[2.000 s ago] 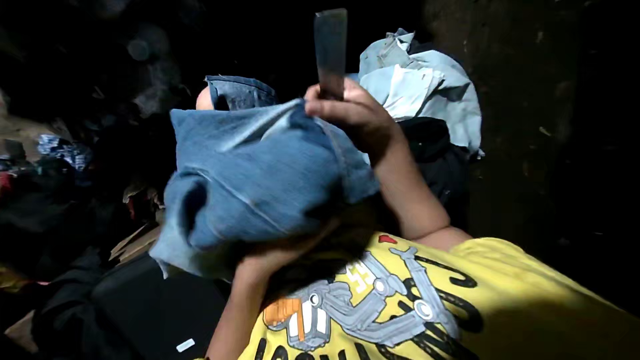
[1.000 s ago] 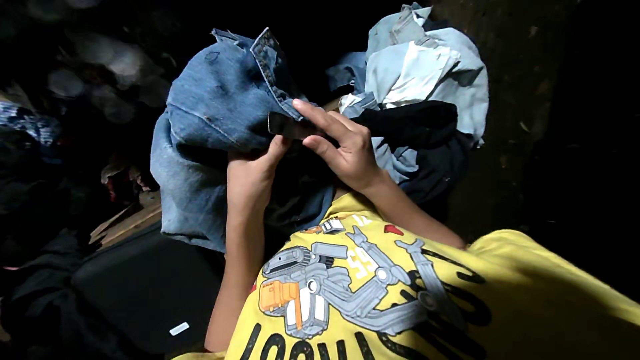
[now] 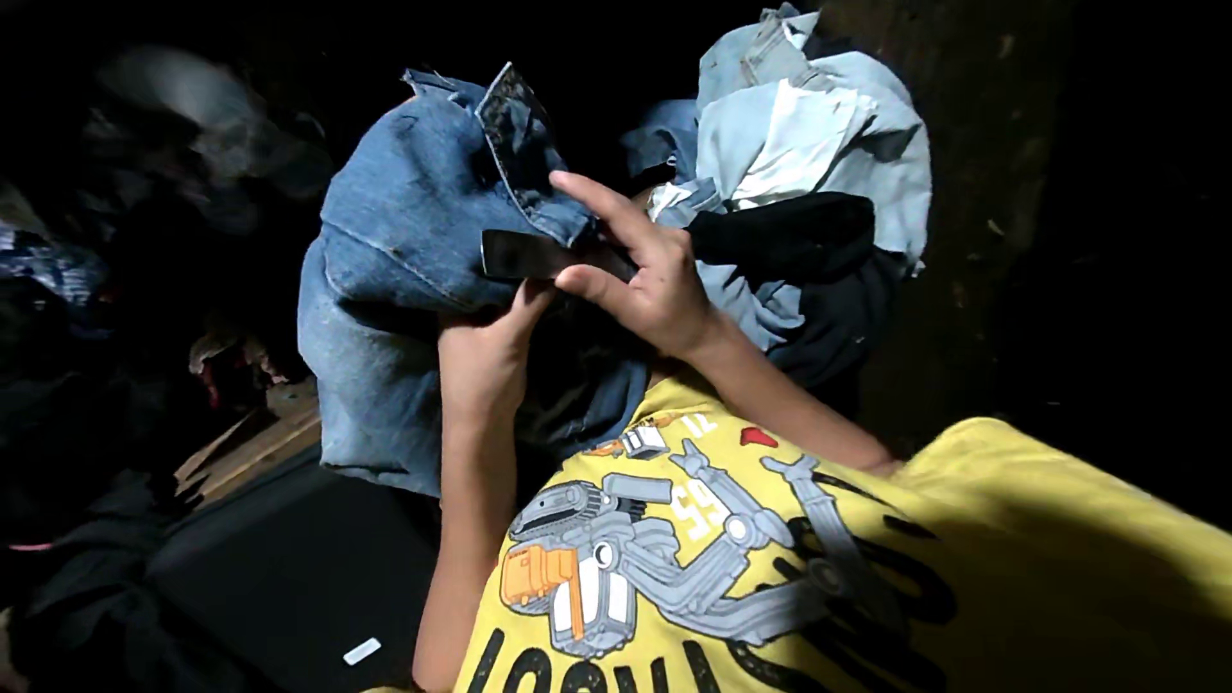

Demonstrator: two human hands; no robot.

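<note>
Blue denim cloth (image 3: 404, 212), a garment or a piece of one, is bunched in front of my yellow shirt. My left hand (image 3: 496, 337) grips it from below; most of those fingers are hidden beneath the denim. A flat dark metal blade (image 3: 520, 256) lies across the cloth, its squared end pointing left. My right hand (image 3: 640, 265) holds the blade's right part near the thumb, with the index finger stretched up against a folded denim edge (image 3: 515, 154). Whether the blade's edge touches the cloth cannot be told.
Right of the denim is a heap of pale blue and white cloth (image 3: 808, 135), with black cloth (image 3: 789, 236) against it. At lower left lie a dark flat surface (image 3: 289, 568) bearing a small white object (image 3: 362, 652), and some wooden pieces (image 3: 255, 448). The surroundings are very dark.
Two seconds ago the blade stood upright above the denim in my right hand; now it lies level across the cloth. The denim has been turned, and my left hand shows more.
</note>
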